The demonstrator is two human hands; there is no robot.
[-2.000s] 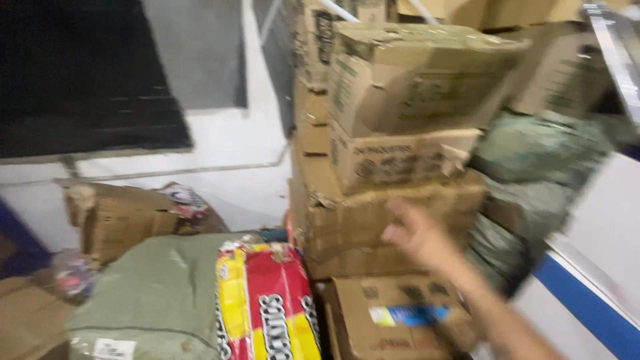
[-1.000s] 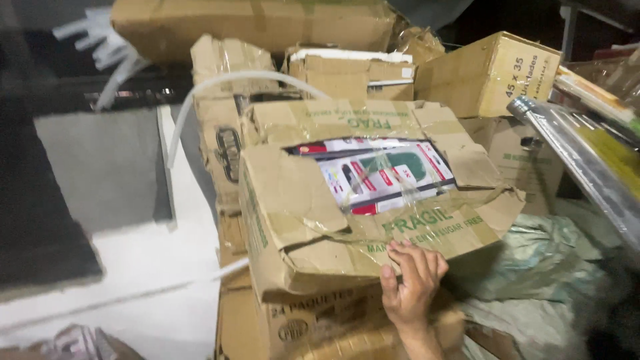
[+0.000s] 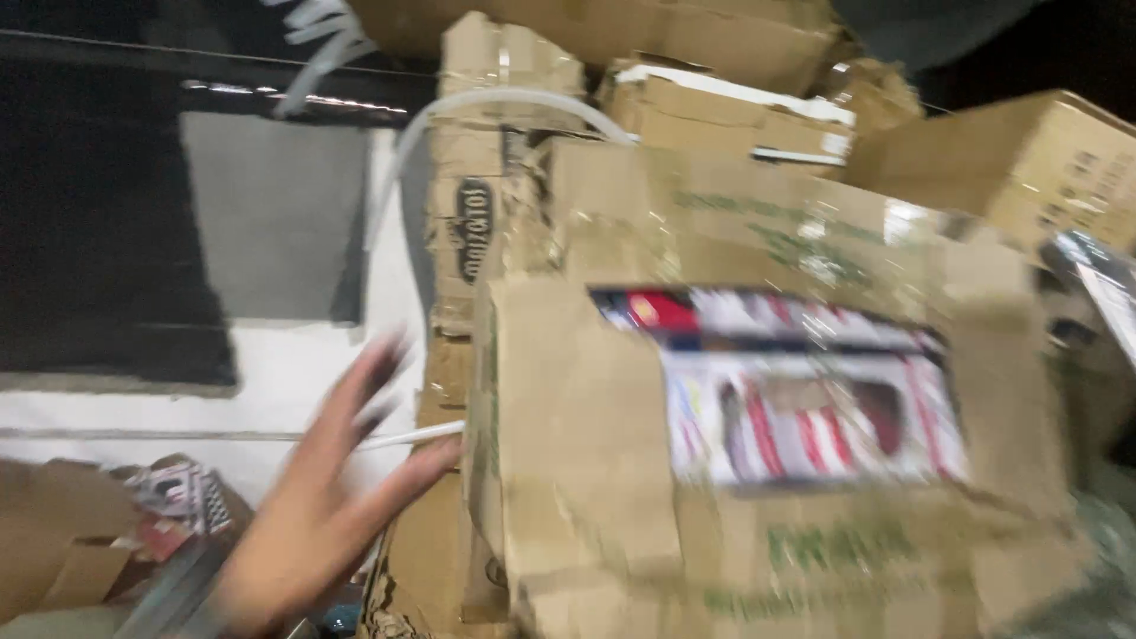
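Note:
My left hand [image 3: 311,497] is at the lower left, blurred, with thumb and fingers spread and nothing between them. Its thumb tip is by the left side of a large taped cardboard box [image 3: 586,408]; whether they touch I cannot tell. Green print marks the box, and printed packages [image 3: 816,417] in white, red and black show through the gap in its top. A translucent curved tube [image 3: 506,96] arches behind the box's upper left. My right hand is out of view.
Behind stand an upright carton [image 3: 470,204], an opened carton with white edges [image 3: 728,115] and another box [image 3: 1003,169] at right. A torn cardboard box [image 3: 53,524] lies at lower left, before a white wall [image 3: 293,373]. Plastic wrapping [image 3: 1100,568] shows at lower right.
The large taped box now fills much more of the view. The hand seen at its front edge one second ago is no longer there, and my left hand has come in beside the box.

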